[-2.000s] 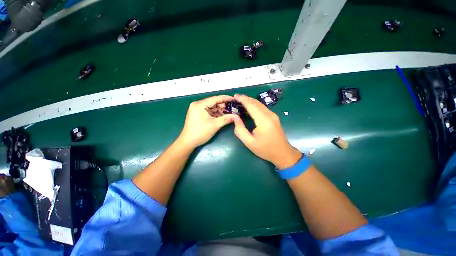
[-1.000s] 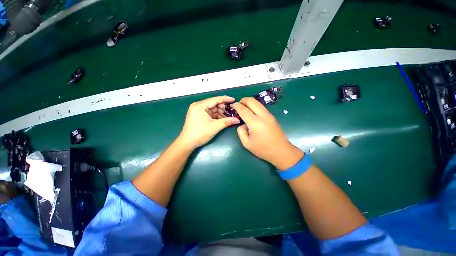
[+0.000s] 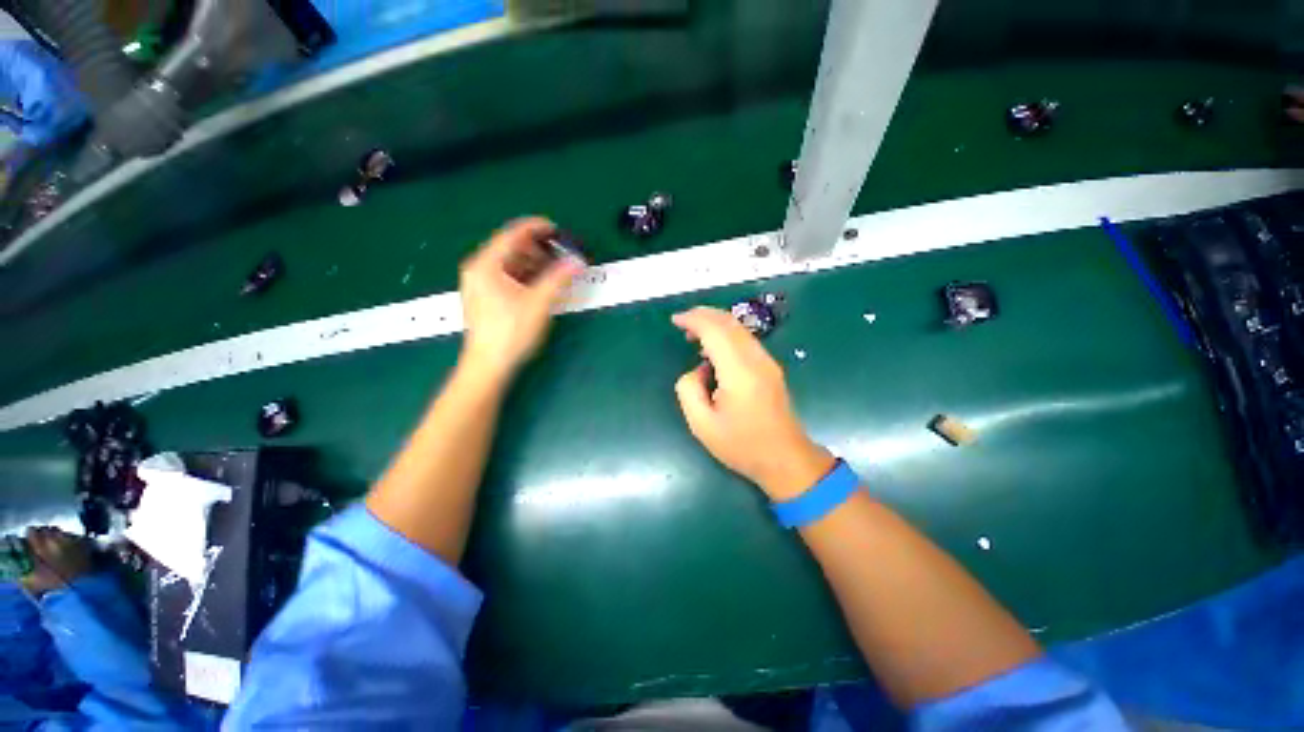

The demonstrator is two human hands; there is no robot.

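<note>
My left hand [image 3: 508, 300] is over the white rail and holds a small black module [image 3: 562, 248] between thumb and fingers; it is blurred and partly hidden by the fingers. My right hand [image 3: 737, 393], with a blue wrist band, is over the green bench with thumb and fingers apart and nothing seen in it. A waiting black module [image 3: 754, 315] lies beside the fingers of my right hand, near the rail.
White rail [image 3: 658, 278] with a metal post [image 3: 855, 129]; beyond it a belt carries spaced modules [image 3: 642, 218]. On the bench are a squarer black unit [image 3: 968, 302], a tan block [image 3: 954, 429] and white scraps. Black box [image 3: 215, 615] at left, black tray [image 3: 1244, 329] at right. Another person's hand [image 3: 55, 558] far left.
My hands have parted. My left hand has moved up and left to the rail with the module. My right hand has let go and stays over the bench. The view has shifted.
</note>
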